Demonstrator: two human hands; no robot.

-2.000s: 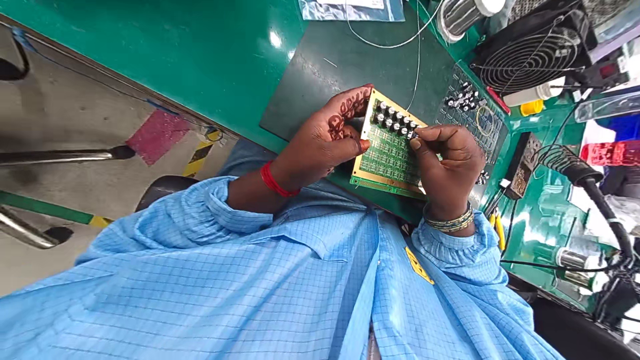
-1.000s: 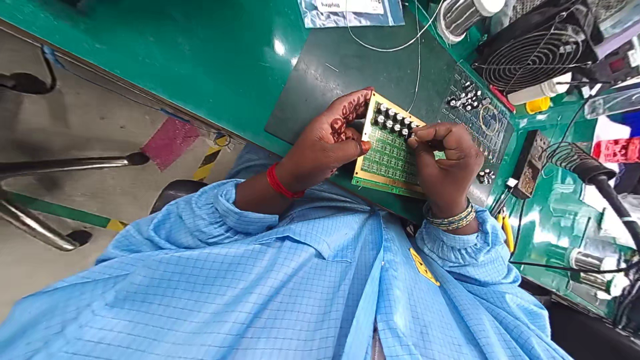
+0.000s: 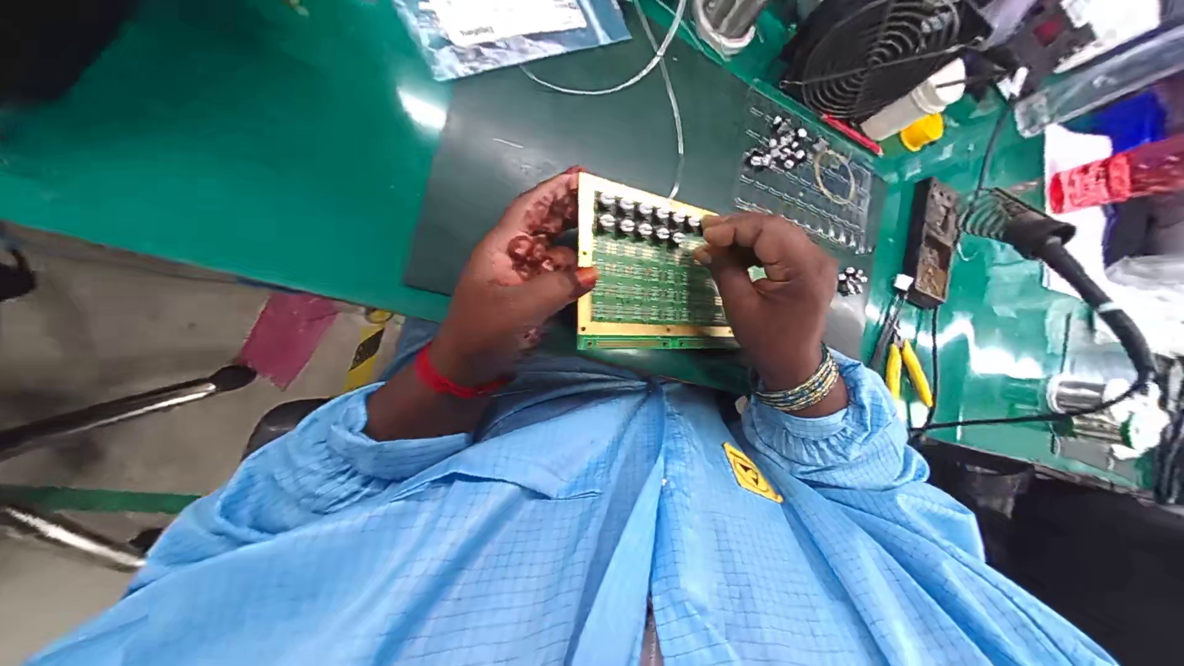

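Observation:
My left hand (image 3: 523, 259) grips the left edge of a green printed circuit board panel (image 3: 647, 291) with a gold-coloured border, its thumb on the front face. Two rows of small black-and-silver cylindrical components (image 3: 645, 219) stand along the panel's upper part. At the right end of these rows is my right hand (image 3: 768, 268), thumb and fingertips drawn together against the panel; whether a component is between them cannot be told. The fingers cover the panel's right edge. More loose components (image 3: 782, 148) lie in a heap on a clear plastic tray (image 3: 805, 199) to the right.
Beyond the panel lie a dark mat (image 3: 518, 139), a thin pale cable (image 3: 675, 111) and a plastic bag (image 3: 518, 28). To the right are a black fan (image 3: 874, 55), a soldering iron stand (image 3: 1008, 217), yellow-handled pliers (image 3: 906, 370) and a small cluster of components (image 3: 851, 280).
My right hand's fingers have shifted at the upper right of the panel. My left hand keeps its hold on the panel's left edge.

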